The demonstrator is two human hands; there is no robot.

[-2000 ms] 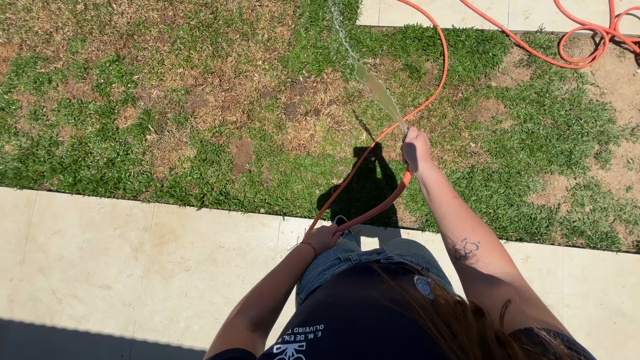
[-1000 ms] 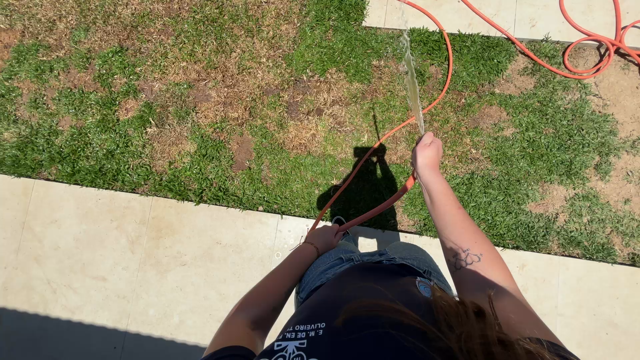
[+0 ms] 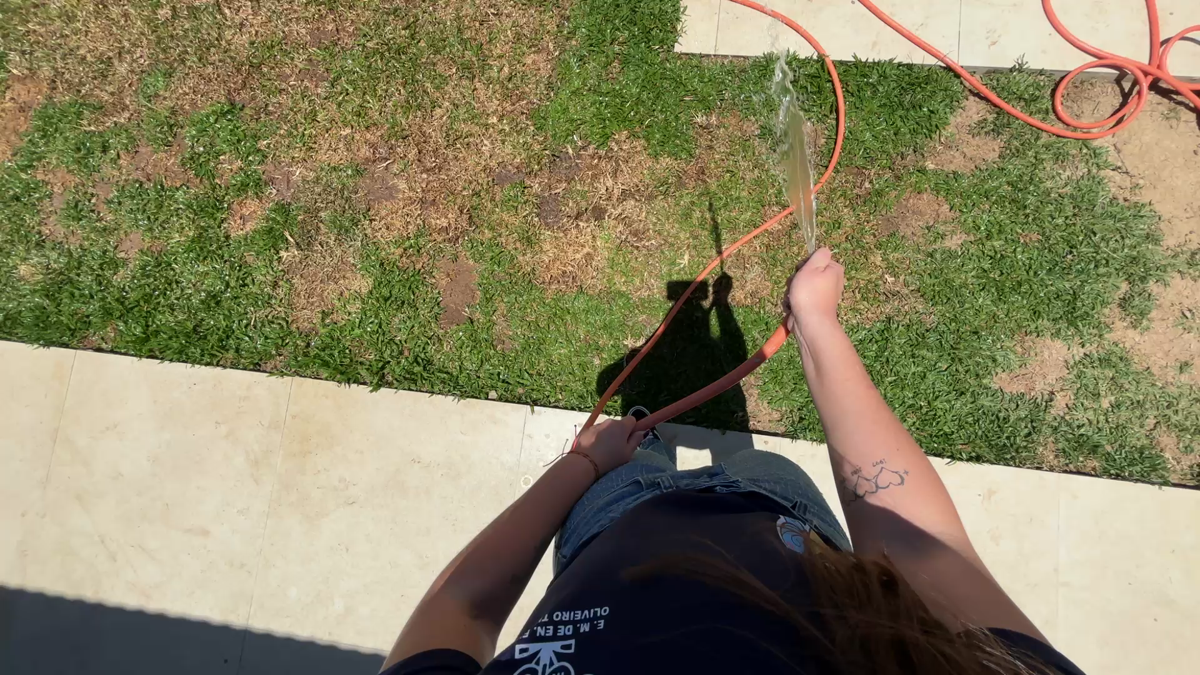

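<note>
An orange garden hose [image 3: 717, 386] runs between my two hands. My right hand [image 3: 815, 286] is closed around it near its end, held out over the grass, and a fan of water [image 3: 795, 155] streams from there toward the top of the view. The hose's outlet is hidden by the fingers. Close to my denim shorts, my left hand [image 3: 609, 442] grips the hose lower down. From that hand the hose loops over the lawn and up to the pale paving at the top.
Patchy grass [image 3: 394, 309] with dry and bare spots spans the middle. I stand by a pale paved path [image 3: 169, 450] along its lower edge. More hose lies in loose coils [image 3: 1102, 94] at the upper right, partly on paving and partly on soil. My shadow falls on the grass.
The water stream has swung from pointing up and left to pointing nearly straight up. My right hand has shifted slightly to the right. The left hand keeps its place on the hose.
</note>
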